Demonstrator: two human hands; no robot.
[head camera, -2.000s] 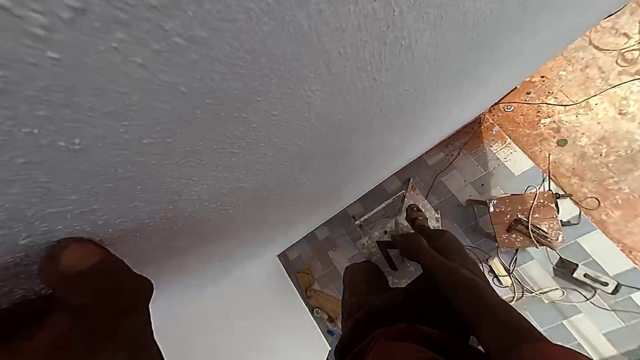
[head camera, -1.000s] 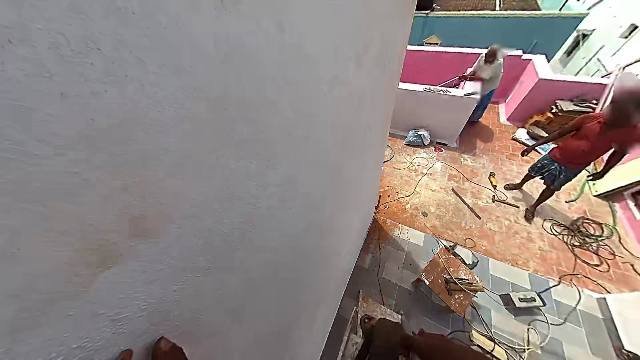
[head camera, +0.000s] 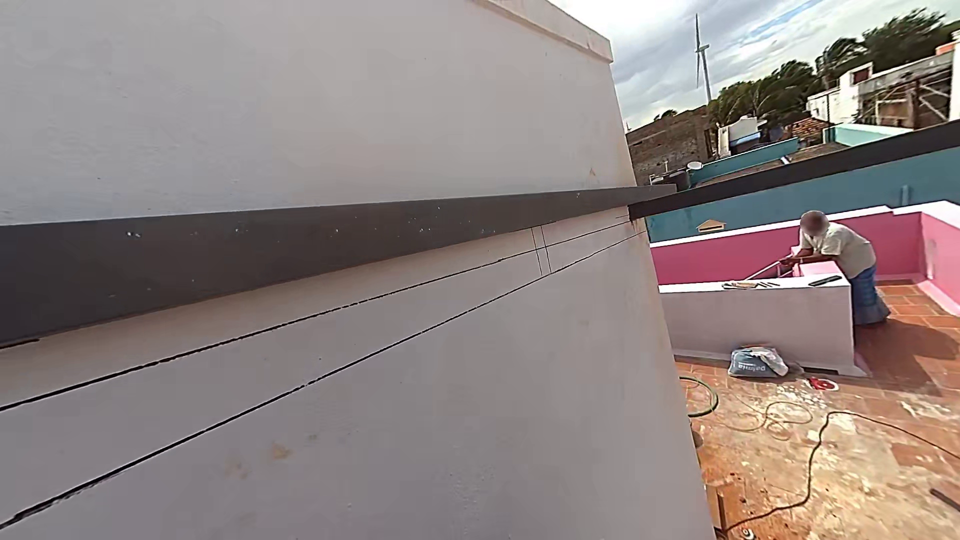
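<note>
Neither of my hands shows in the head view now. Close in front of me stands a white plastered wall (head camera: 480, 405), filling the left and middle of the view. Across it runs a dark grey beam or bar (head camera: 300, 244), with small pale specks on its face. Below the beam, two long black lines (head camera: 315, 381) slope up to the right and draw closer together near the wall's corner. Two short, thin lines cross between them near the right end.
A person (head camera: 840, 251) leans over a low pink and white wall (head camera: 757, 319). Before it lie a bag (head camera: 756, 363) and a green hose (head camera: 705, 401). A dark cable (head camera: 814, 450) crosses the reddish tiled floor. A dark sloping edge (head camera: 802, 166) extends behind the corner.
The view has swung up from the floor to the beam and lines on the wall. Fingers seen low against the wall a second ago are out of view.
</note>
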